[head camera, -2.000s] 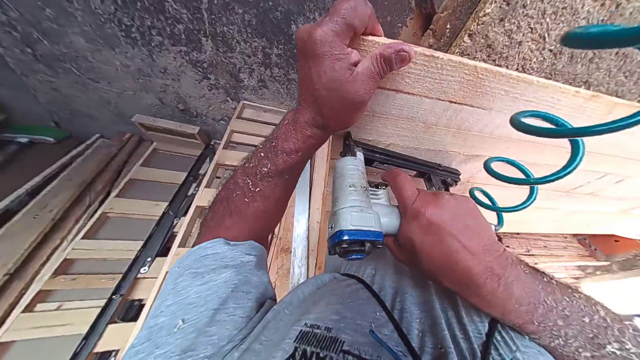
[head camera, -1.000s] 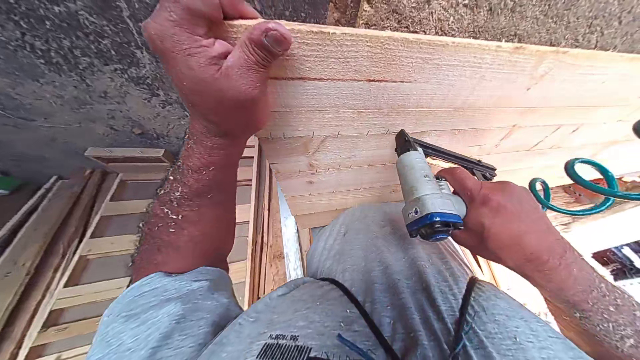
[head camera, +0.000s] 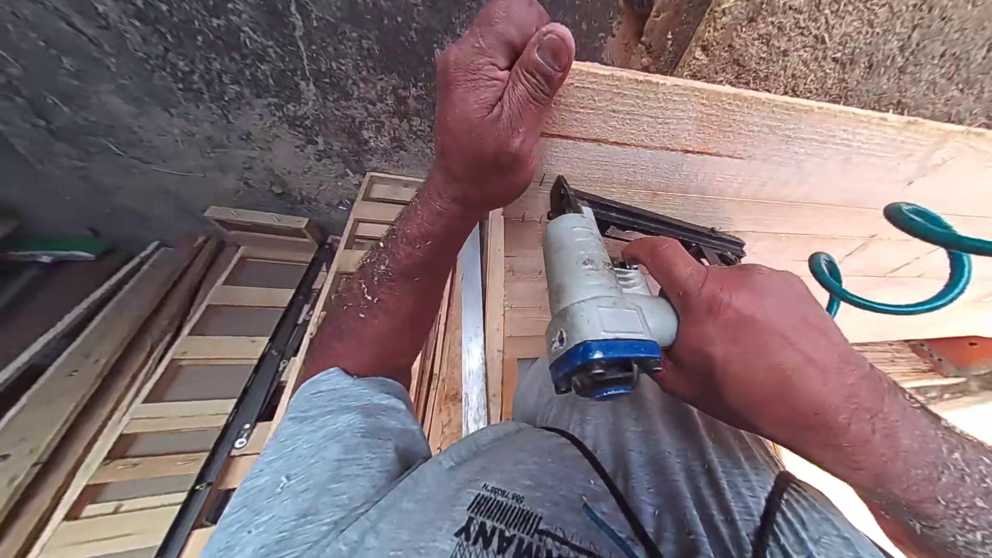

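A wide panel of pale wooden boards [head camera: 775, 170] lies across the upper right. My left hand [head camera: 492, 108] grips its left end at the top corner, thumb on the near side; the other fingers are partly hidden. In my right hand [head camera: 744, 341] is a grey and blue pneumatic stapler [head camera: 593, 294], held by its handle, its black nose over the boards just below my left wrist. The stapler's black magazine [head camera: 666, 225] points right across the boards. Whether the nose touches the wood, I cannot tell.
Slatted wooden frames [head camera: 225, 341] and long boards [head camera: 101, 387] lean at the left beside a dark wall [head camera: 194, 101]. A silvery metal strip [head camera: 473, 333] stands near my knees. A coiled green air hose [head camera: 907, 302] hangs at the right, and an orange object [head camera: 965, 356] lies below it.
My left hand stays on the panel's end in all frames. The stapler's nose, farther right along the boards one second ago, is now close to my left wrist. The view has shifted.
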